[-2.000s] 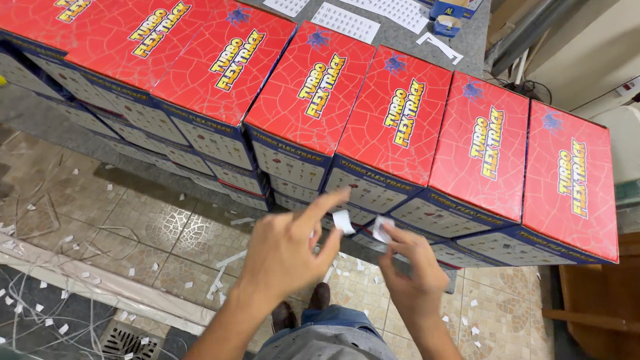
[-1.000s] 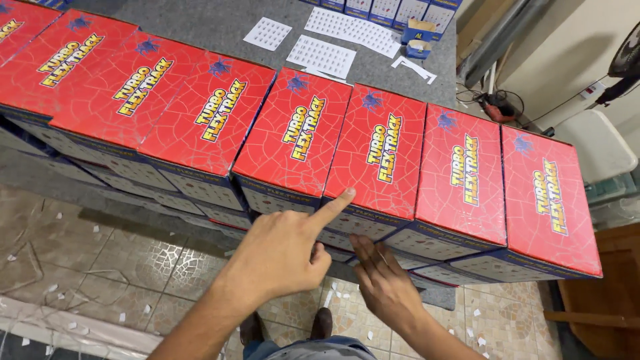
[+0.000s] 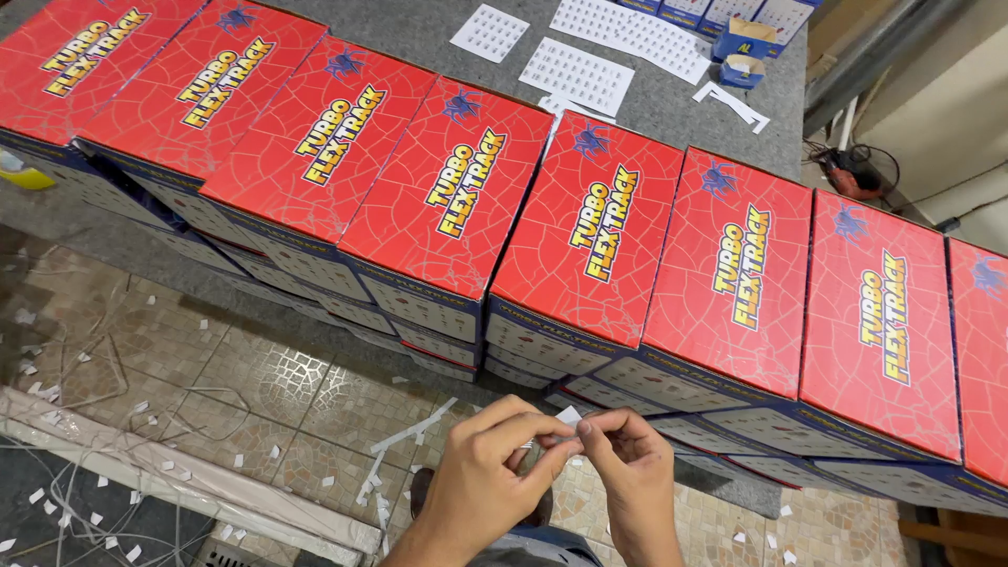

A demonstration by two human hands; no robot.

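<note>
My left hand [image 3: 500, 461] and my right hand [image 3: 630, 472] meet below the front edge of the box row, with a small white paper piece [image 3: 568, 415] pinched between their fingertips. Its printing, if any, cannot be made out. Beyond them stand stacked toy boxes in a long row, with red tops and blue printed sides; the nearest are one red-topped box [image 3: 591, 236] and its right neighbour [image 3: 728, 276]. Neither hand touches a box.
Printed white sticker sheets [image 3: 576, 76] lie on the grey table [image 3: 425, 20] behind the boxes, near small blue open cartons [image 3: 743, 39]. Paper scraps litter the tiled floor [image 3: 260, 378]. A red power tool [image 3: 850, 175] lies at the right. Long wrapped lengths [image 3: 197, 480] lie lower left.
One second ago my left index finger was at a box's front top edge and my right hand near the box fronts. Both hands are now drawn back together at a white piece.
</note>
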